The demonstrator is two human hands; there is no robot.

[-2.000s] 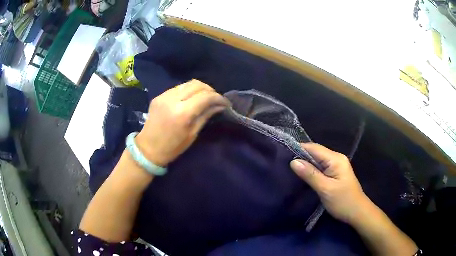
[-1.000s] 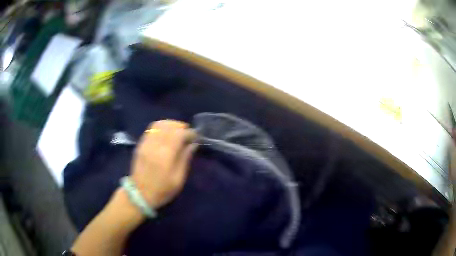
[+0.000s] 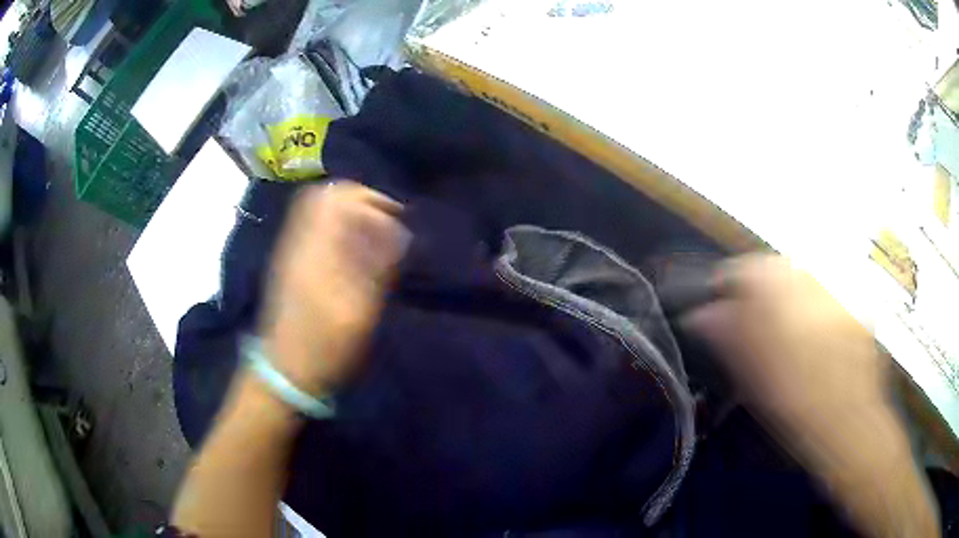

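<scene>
A dark navy garment (image 3: pixel 463 420) covers my lap. Its opening (image 3: pixel 599 275) shows a grey inside, with a grey-white seam edge (image 3: pixel 641 347) curving down toward the lower right. My left hand (image 3: pixel 337 278), blurred and with a pale green bangle on the wrist, is over the cloth left of the opening, fingers curled. My right hand (image 3: pixel 789 336), strongly blurred, is over the cloth right of the opening, near the table edge. A dark grey blur lies at its fingertips. Whether either hand grips cloth cannot be told.
A white machine table (image 3: pixel 673 95) with a wooden edge runs from top centre to the right. At the left are a clear plastic bag (image 3: pixel 300 126) with a yellow patch, flat white boards (image 3: pixel 184 247) and a green crate (image 3: pixel 116 137) on the concrete floor.
My left hand has let go of the opening's edge and moved left. My right hand left the edge, was almost out of view at the right, and is now back beside the opening.
</scene>
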